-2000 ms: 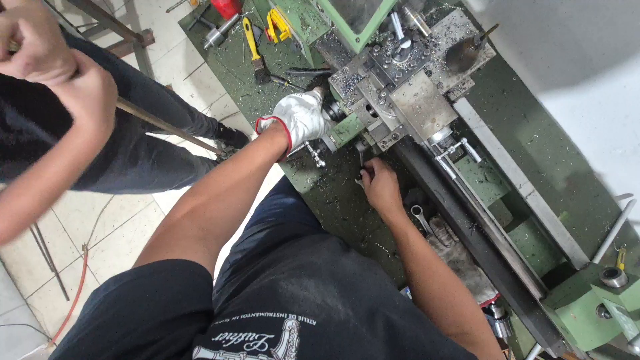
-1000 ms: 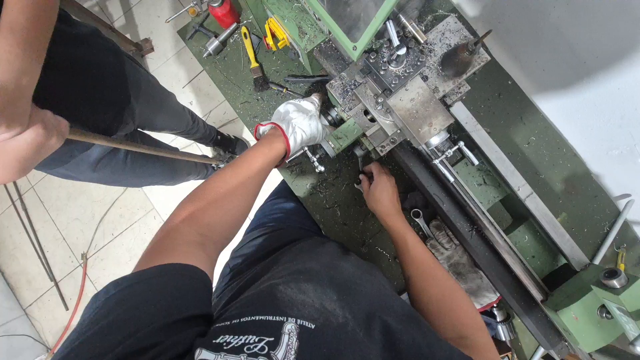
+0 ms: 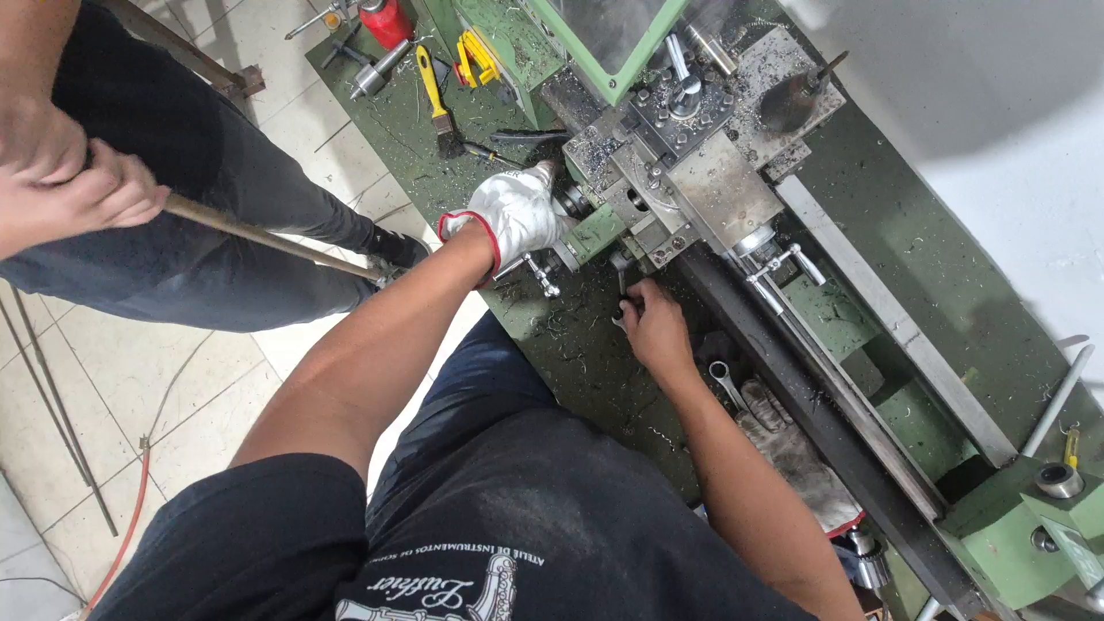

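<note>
My left hand (image 3: 517, 211), in a white work glove with a red cuff, is curled at the front of the metal lathe carriage (image 3: 720, 194), by a dial; the glove hides most of what it grips, which looks like a handwheel. Just below it is a crank handle with ball ends (image 3: 543, 276). My right hand (image 3: 657, 332) is bare, its thumb and fingers closed on a small metal lever (image 3: 621, 274) under the carriage. Beside my right forearm lie a combination wrench (image 3: 727, 384) and a second glove (image 3: 798, 466), along the lathe bed (image 3: 776, 371).
At left a co-worker's hands (image 3: 86, 185) hold a long rod (image 3: 259, 233) slanting toward the tiled floor. A yellow-handled brush (image 3: 434, 95), a red container (image 3: 385, 23) and a drill chuck (image 3: 379, 71) lie on the green tray. Metal chips cover the tool post (image 3: 686, 99) and tray.
The co-worker's hands and rod have shifted, and both hands are now together on the rod. The tool post lever points another way than two seconds ago. My two hands stay in about the same places.
</note>
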